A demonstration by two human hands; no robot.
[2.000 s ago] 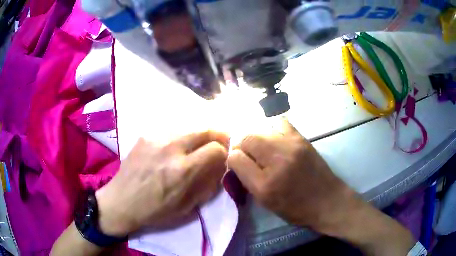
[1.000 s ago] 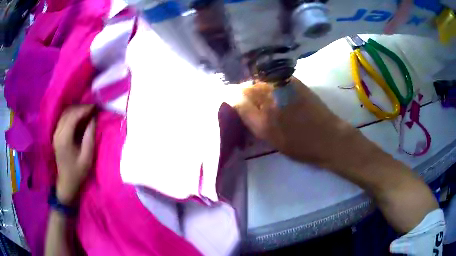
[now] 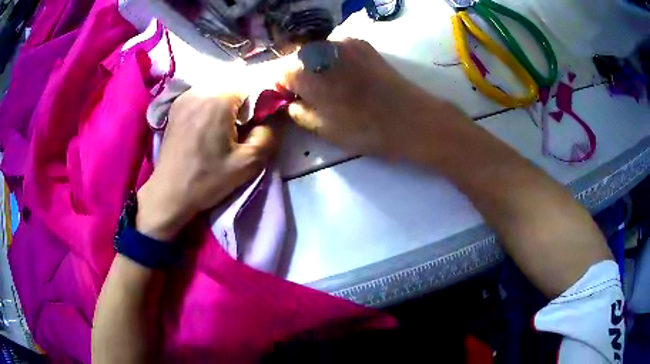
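Observation:
My left hand [image 3: 203, 153], with a dark band at the wrist, grips the edge of a pale lilac piece [image 3: 253, 220] near the needle area. My right hand [image 3: 349, 99] pinches the same work, with a small dark-pink fold [image 3: 269, 105] showing between both hands. The bright pink garment body [image 3: 93, 156] is heaped at the left and runs under my left forearm, with a corner over the table's front edge. The sewing machine head [image 3: 285, 21] is above my hands. The needle and presser foot are hidden by glare and my right hand.
Scissors [image 3: 492, 78] with yellow and green handle loops lie right of the machine. Pink scraps and a curled pink strip [image 3: 589, 142] lie beside them. A ruled band [image 3: 427, 269] follows the curved front edge of the white table [image 3: 370, 220]. Dark cloth is below.
My left hand has come from the pink heap to the pale piece near the needle. My right hand appears farther left. The pale work is bunched and a pink part now hangs across the front edge.

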